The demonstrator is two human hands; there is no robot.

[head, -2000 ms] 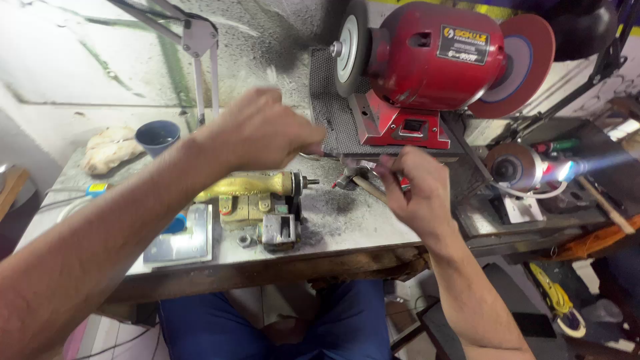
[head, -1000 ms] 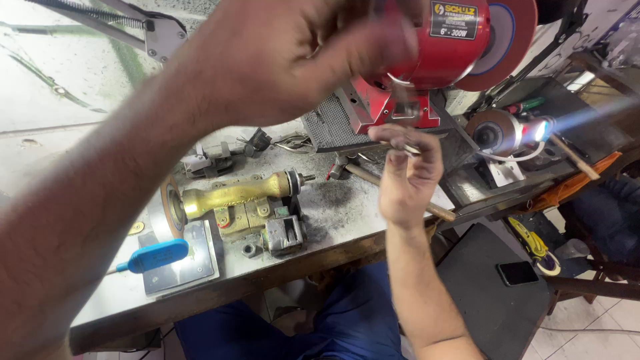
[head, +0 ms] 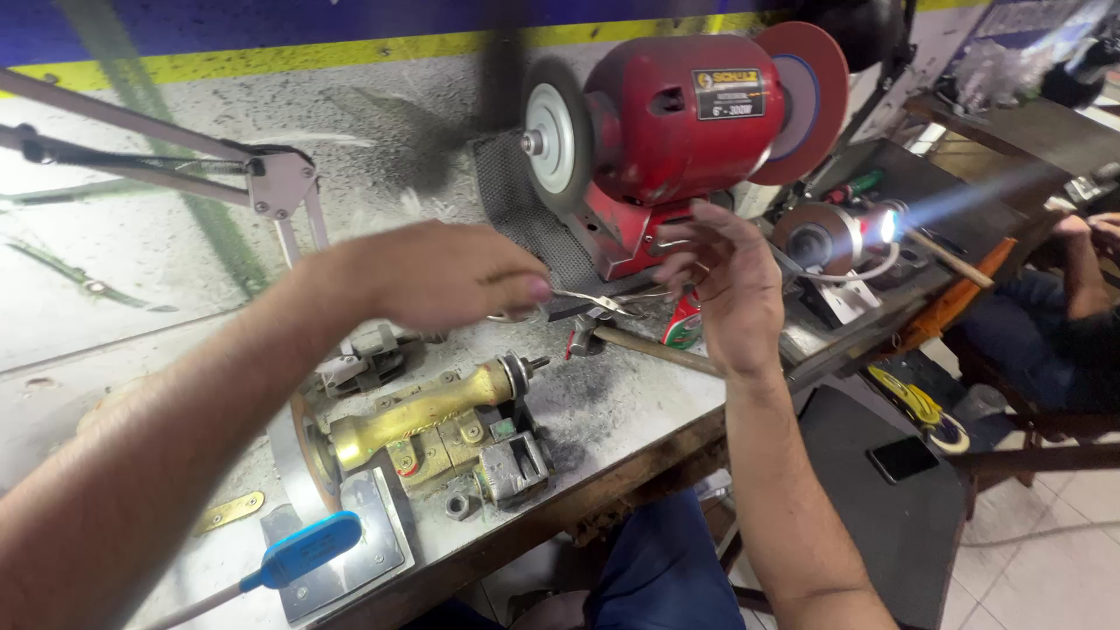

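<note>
My left hand (head: 437, 276), blurred, hangs over the back of the bench with its palm down; whether it holds anything is hidden. Near its fingertips lie metal pliers (head: 612, 304). My right hand (head: 726, 280) is raised in front of the red bench grinder's base, fingers bent and apart, with no clear object in it. The red bench grinder (head: 682, 122) has a grey wheel at left and a reddish disc at right. Below my left hand stands a brass-coloured spindle machine (head: 424, 416). A hammer (head: 656, 350) lies between my hands, beside a red and green container (head: 682, 324).
A blue paddle-shaped thing (head: 311, 549) with a cable rests on a metal plate (head: 385, 525) at front left. A lamp arm (head: 280, 184) rises behind. At right are a smaller grinder (head: 818, 241), a phone (head: 903, 459) on a dark seat and another person's hands (head: 1072, 226).
My left hand has come down from its raised, near position one second ago, now over the back of the bench. My right hand's fingers have spread. The view has shifted.
</note>
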